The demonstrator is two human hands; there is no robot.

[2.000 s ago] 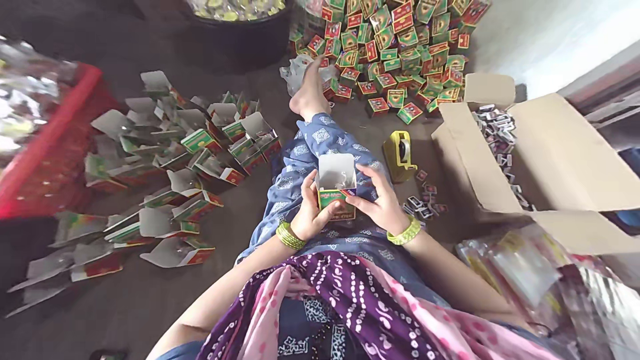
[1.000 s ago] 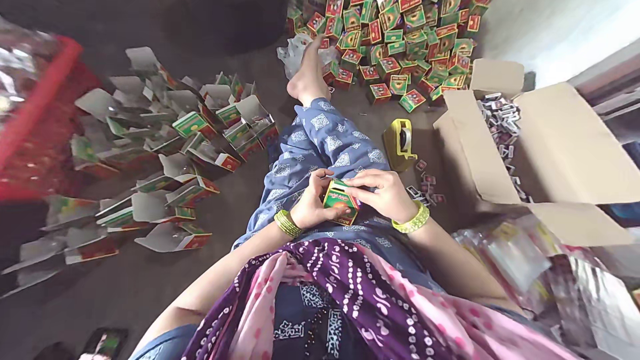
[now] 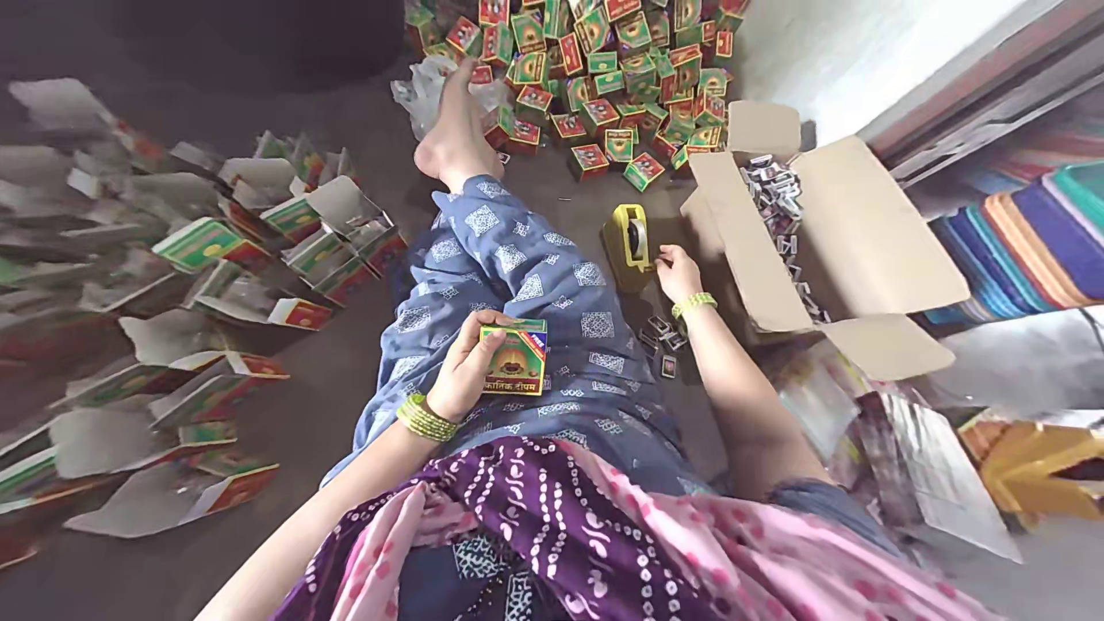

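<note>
My left hand (image 3: 466,366) grips a small green, red and yellow printed carton (image 3: 515,358) by its left side, above my lap. The carton's top is folded down. My right hand (image 3: 680,276) is stretched out to the right, its fingertips at the front end of a yellow tape dispenser (image 3: 630,246) on the floor. Whether tape is pinched between those fingers is too small to tell. Several matchbox-like small boxes (image 3: 662,332) lie on the floor just below that hand.
Open-flapped cartons (image 3: 207,246) stand in rows at the left. A heap of closed cartons (image 3: 604,65) lies beyond my bare foot, beside a clear plastic bag (image 3: 423,95). An open cardboard box (image 3: 880,233) with small boxes inside stands right, near stacked coloured plastic items (image 3: 1018,237).
The carton's upright flap of two seconds ago is folded down. My right hand has left the carton and moved right to the tape dispenser. My left hand keeps hold of the carton.
</note>
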